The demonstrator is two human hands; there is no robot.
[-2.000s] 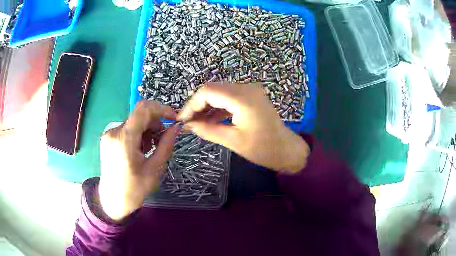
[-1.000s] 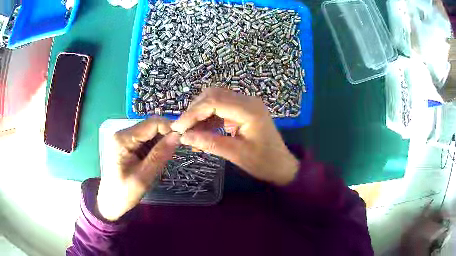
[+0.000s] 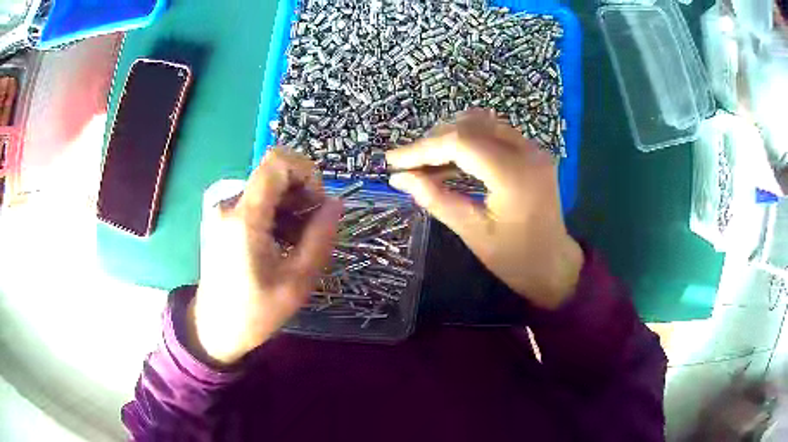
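My left hand (image 3: 272,246) is over the left part of the clear box (image 3: 415,298), blurred, thumb and fingertips apart. Small bright glints show inside its curled fingers; I cannot tell how many parts it holds. My right hand (image 3: 497,194) is at the near edge of the blue tray (image 3: 568,112), thumb and forefinger pinched on a small dark sleeve (image 3: 378,162). The tray is full of short metal sleeves (image 3: 423,78). Thin metal rods (image 3: 367,259) lie in the clear box, partly hidden by my left hand. One rod (image 3: 350,188) lies slanted near the box's far edge.
A phone (image 3: 145,147) lies on the green mat (image 3: 220,95) at left. A small blue tray (image 3: 95,19) is at upper left. Empty clear boxes or lids (image 3: 652,73) lie right of the big tray. Another box with small parts (image 3: 721,177) and plastic bags are at far right.
My hands were together at the fingertips and are now apart, the right one at the tray's near edge. The view has shifted, so the tray and boxes appear further right and higher.
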